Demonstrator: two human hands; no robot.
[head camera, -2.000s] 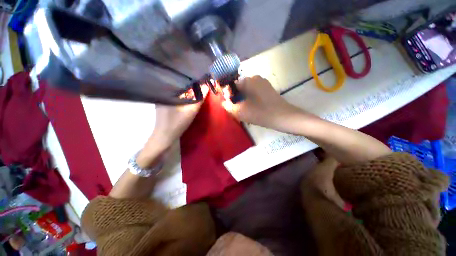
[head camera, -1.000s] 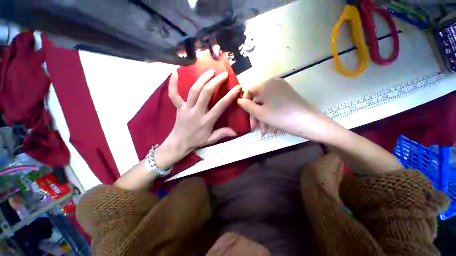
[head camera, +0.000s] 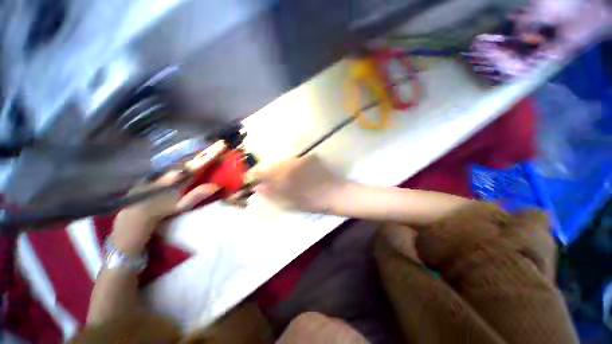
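Observation:
The view is blurred. A red cloth piece (head camera: 229, 172) lies under the sewing machine head (head camera: 221, 60), bright in the lamp light, and darker cloth shows by my left wrist. My left hand (head camera: 158, 201) is at the left of the cloth, partly behind the machine, with fingers reaching onto the cloth. My right hand (head camera: 295, 185) is at the cloth's right edge with its fingers drawn together; blur hides whether they pinch the cloth. The needle area is too blurred to make out.
Scissors with a yellow and a red loop (head camera: 400, 80) lie on the white table (head camera: 208, 269), right of the machine. A patterned pinkish item, likely the phone (head camera: 496, 57), is at upper right. A blue basket (head camera: 513, 188) is at right. A dark red strip (head camera: 59, 269) lies at left.
The view has turned and shifted, so table and scissors appear moved left. My left hand is no longer spread flat on the cloth; it is at the cloth's left side, partly behind the machine.

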